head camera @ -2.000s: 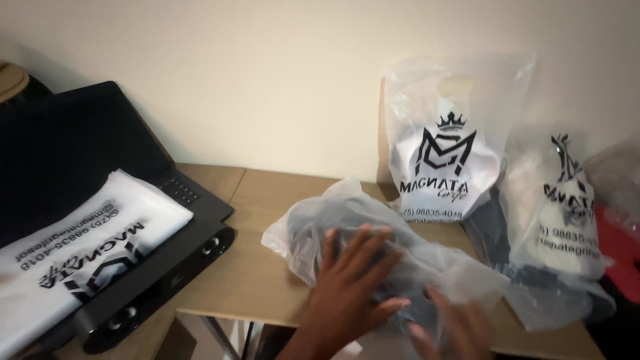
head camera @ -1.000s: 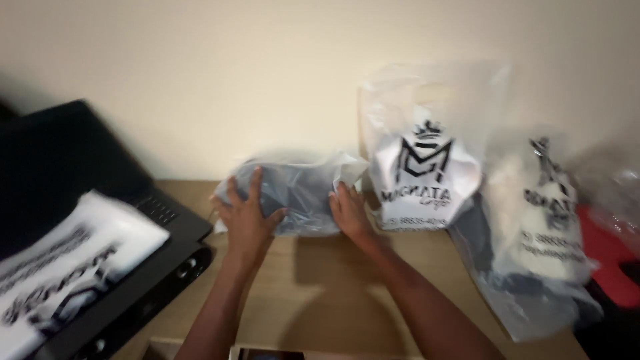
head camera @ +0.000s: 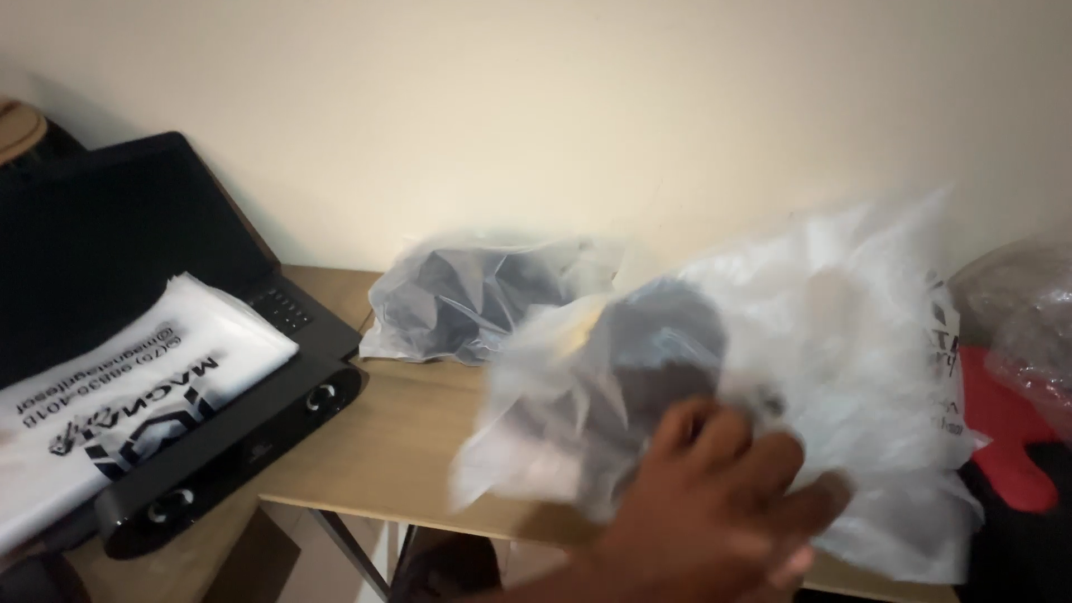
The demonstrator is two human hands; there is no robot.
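Note:
My left hand reaches in from the bottom centre, its fingers curled on a translucent plastic bag with dark and pale contents. Both are blurred by motion. Just right of it, and overlapping it, is a large white translucent bag with black print along its right side. Further back, against the wall, lies another translucent bag with dark, cloth-like contents. My right hand is not visible.
An open black laptop stands at the left. Printed white plastic bags lie over it, and a black speaker bar is in front. Red material and crumpled clear plastic are at the right. The wooden tabletop's front edge is near.
Both hands were on the dark-filled bag by the wall; it now lies there untouched. My left hand has moved right to another bag. My right hand has left the view.

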